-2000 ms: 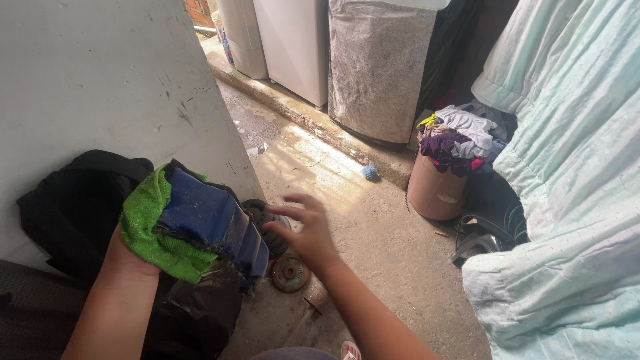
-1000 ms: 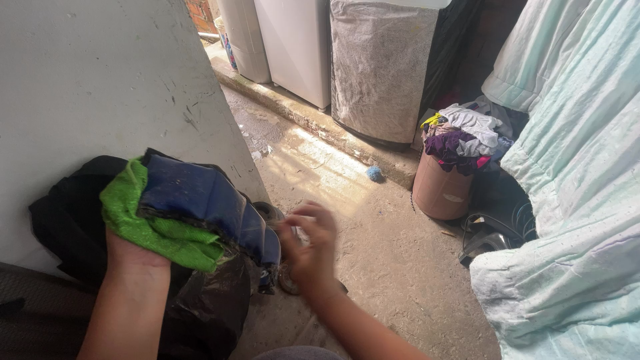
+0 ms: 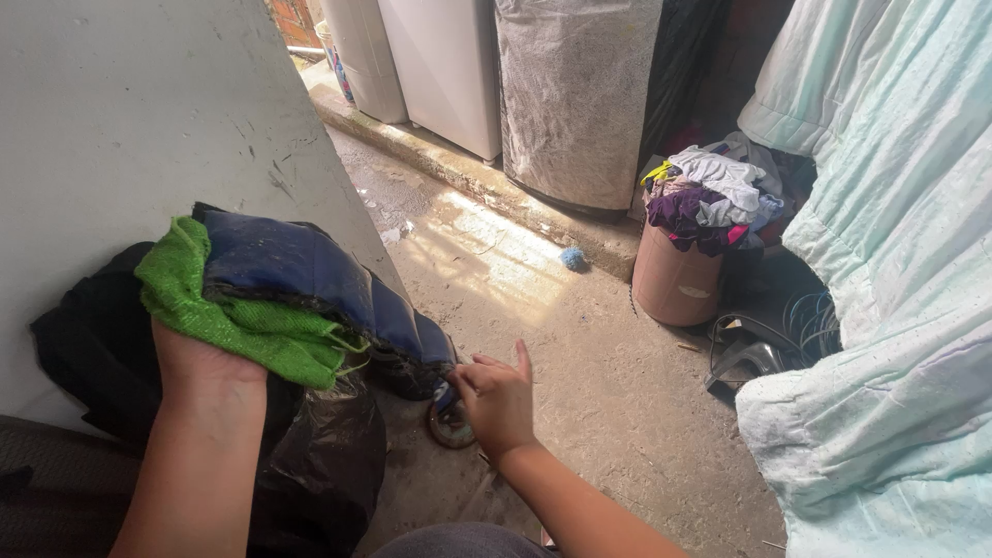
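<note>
A green knitted cloth (image 3: 263, 329) lies over my left hand (image 3: 205, 360), whose fingers are hidden beneath it. Resting on and against the cloth is a long, quilted dark blue fabric piece (image 3: 287, 256) with frayed black edges and pale specks. It slopes down to the right, and its lower end meets the fingertips of my right hand (image 3: 496, 399). The thumb and some fingers of that hand pinch the frayed edge, while the index finger points up and away. A round, rusty metal object (image 3: 451, 426) is on the floor just below.
Black bags (image 3: 333, 457) sit at the lower left by a pale panel (image 3: 116, 116). A pinkish bin (image 3: 678, 279) heaped with clothes stands to the right, near cables and a pale green curtain (image 3: 876, 310). A blue pompom-like ball (image 3: 573, 259) lies by the concrete step (image 3: 465, 186).
My right hand, apart from the blue piece two seconds ago, now touches its lower end. The blue piece and green cloth stay with my left hand.
</note>
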